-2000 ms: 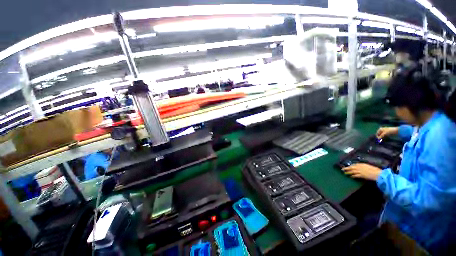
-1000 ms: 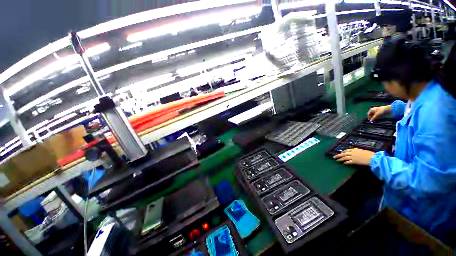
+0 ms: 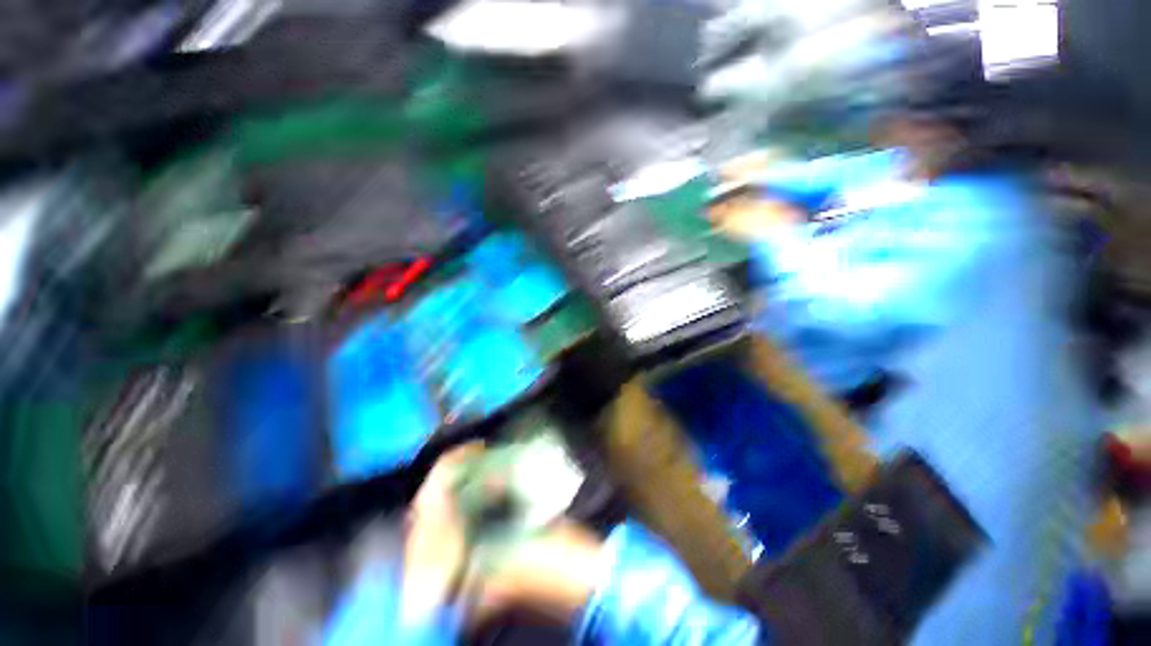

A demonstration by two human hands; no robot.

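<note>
The picture is strongly blurred. A pale green phone back cover is at the lower middle, between my hands. My left hand is at its left side with the fingers closed on it. My right hand is at its lower edge and also holds it. The fingertips and fine details cannot be made out. Light-blue film sheets lie just beyond my hands, with dark-blue film sheets to their left. Another pale green cover lies on the black press fixture.
A dark parts tray is at the left. A black tray of phone housings stands beyond the sheets. A cardboard box with a blue liner is right of my hands, a black tray beside it. A co-worker's blue sleeve is at the right.
The view has swung down towards the lap. Both my hands, not seen before, are now in view with a pale green cover. More blue sheets, the left parts tray and the box's blue liner show.
</note>
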